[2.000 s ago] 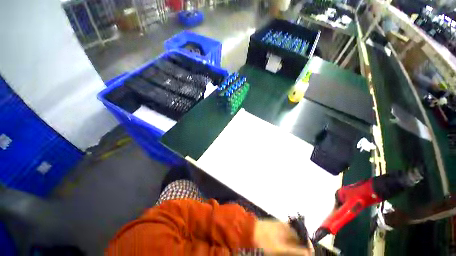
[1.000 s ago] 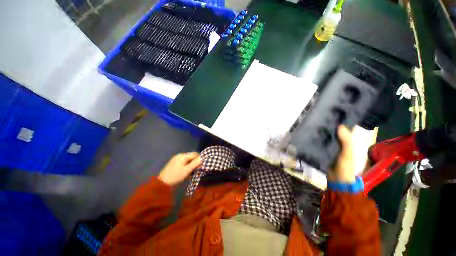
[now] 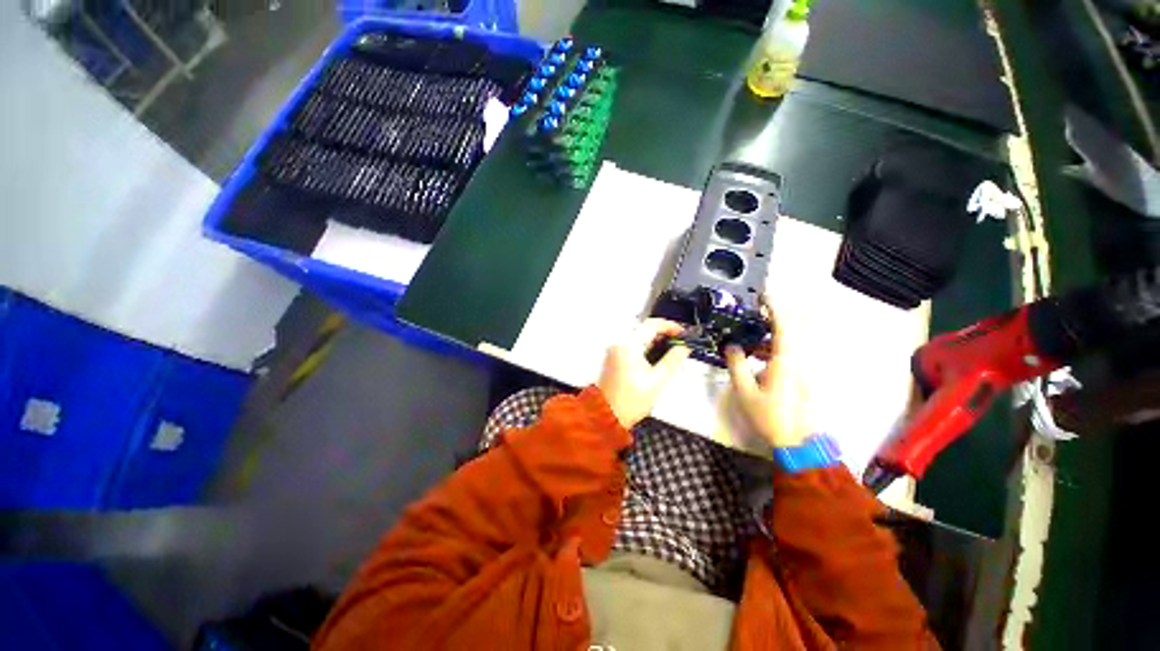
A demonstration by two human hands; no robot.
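A long grey-black socket housing (image 3: 729, 233) with several round outlets lies on the white work sheet (image 3: 594, 270), its near end towards me. Dark wires or parts (image 3: 712, 321) show at that near end; they are too small to tell apart. My left hand (image 3: 636, 369) is at the left of the near end, fingers closed on the parts there. My right hand (image 3: 763, 382) is at the right of the near end, thumb and fingers on the housing. The fingertips are partly hidden by the dark parts.
A red heat gun (image 3: 967, 388) lies at the right bench edge, beside a stack of black end covers (image 3: 901, 229). Green boards with blue parts (image 3: 573, 117) stand left of a squeeze bottle (image 3: 779, 57). A blue crate (image 3: 312, 271) of black parts is at left. White tissue (image 3: 992, 201) lies at right.
The housing was tilted in my right hand over the sheet's right side; it now lies further left on the sheet. My left hand has moved from my lap to its near end.
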